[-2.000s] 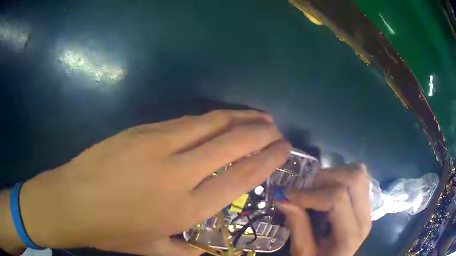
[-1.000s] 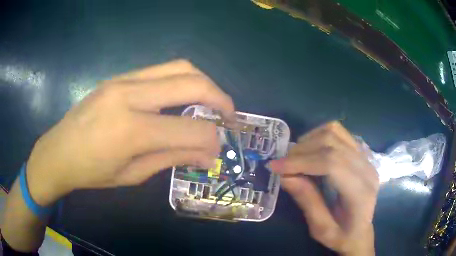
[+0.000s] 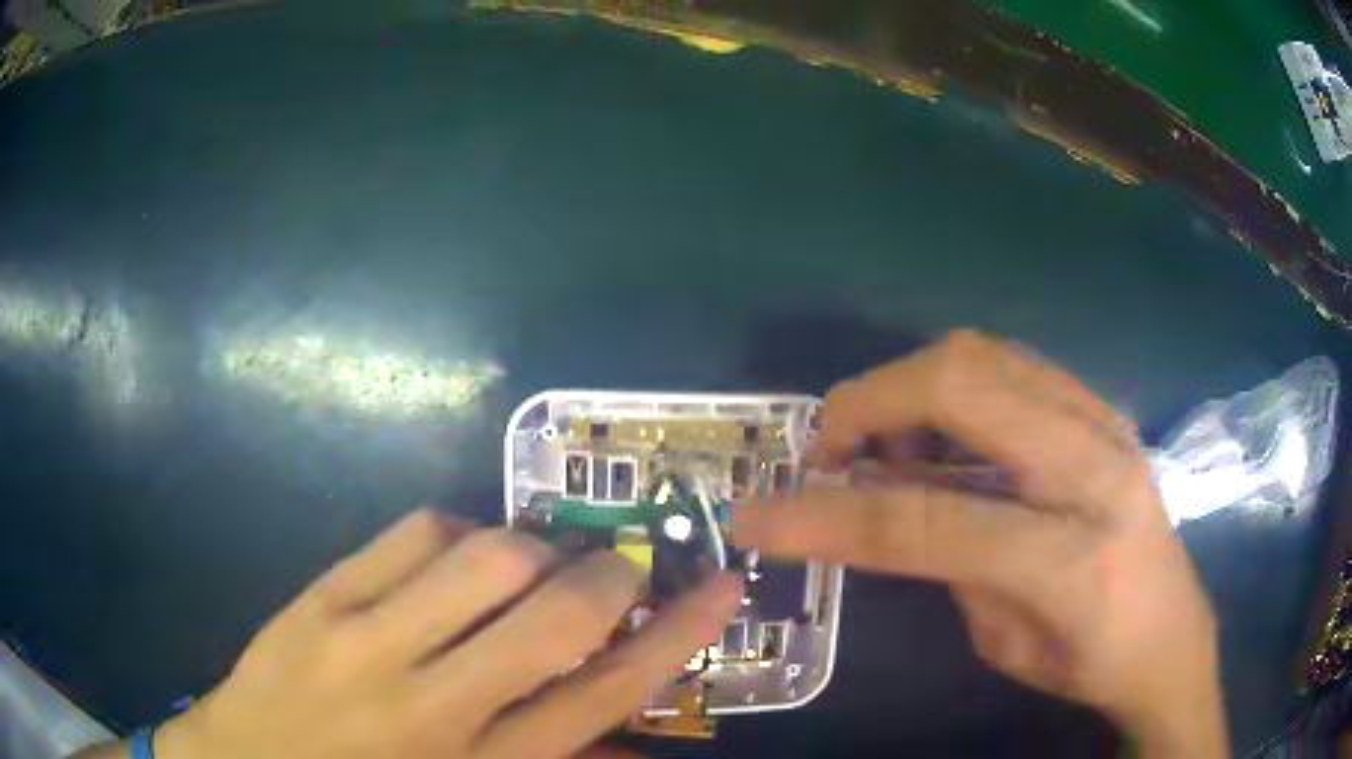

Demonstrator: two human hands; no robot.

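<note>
The open white power strip housing (image 3: 525, 452) lies on the dark green mat, with a green circuit board (image 3: 586, 513), a yellow transformer (image 3: 635, 549) and thin wires inside. A brass contact strip (image 3: 682, 433) lies along its far side. Brass also shows at the near edge by my left fingers. My left hand (image 3: 467, 638) lies over the housing's near left part, its index finger reaching the middle. My right hand (image 3: 1023, 519) is over the right end, fingertips at the wires and a small blue part. Whether either hand grips anything is hidden.
A crinkled clear plastic bag (image 3: 1253, 445) lies right of my right hand. A worn brown edge rail (image 3: 1038, 89) curves along the far side and right, with the brighter green belt (image 3: 1216, 104) beyond it. A white unit (image 3: 1317, 97) is on the belt. Loose gold pieces (image 3: 1334, 630) show at the right edge.
My left hand has moved from the housing's far left side to its near side. My right fingers have moved inward over the wires. The housing now lies squarer in view.
</note>
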